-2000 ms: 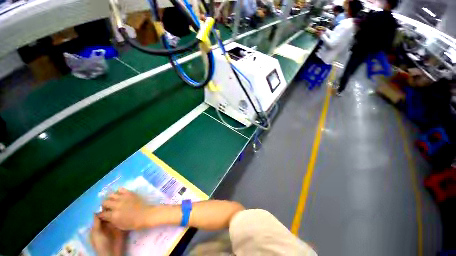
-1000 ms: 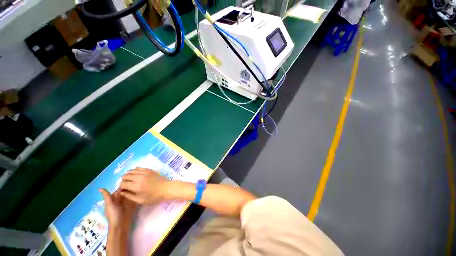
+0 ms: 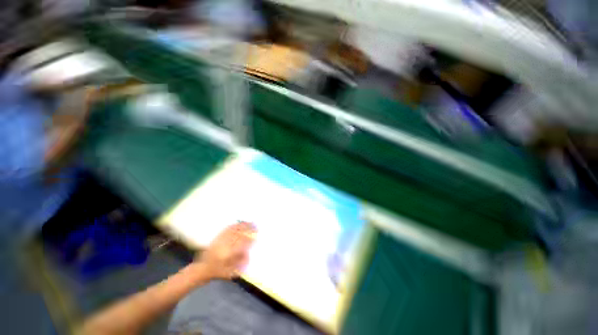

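Observation:
The whole view is strongly blurred. My left hand [image 3: 229,252] is over the near edge of the printed mat [image 3: 295,229], with the forearm coming in from the lower left. Its fingers look curled, but whether they hold anything cannot be told. The mat looks mostly washed-out white, with a blue far strip and a yellow border. No part can be made out on it. My right hand is not in view.
The green bench [image 3: 419,288] runs on both sides of the mat, with the sunken green conveyor [image 3: 308,144] behind. A whitish upright [image 3: 229,108] stands at the mat's far left corner. A person in blue [image 3: 23,144] is at the left. A white overhead shelf [image 3: 446,33] crosses the upper right.
The view has swung left; the white box with the screen and the hanging hoses left the picture. My hands were together over the mat; now only my left hand shows.

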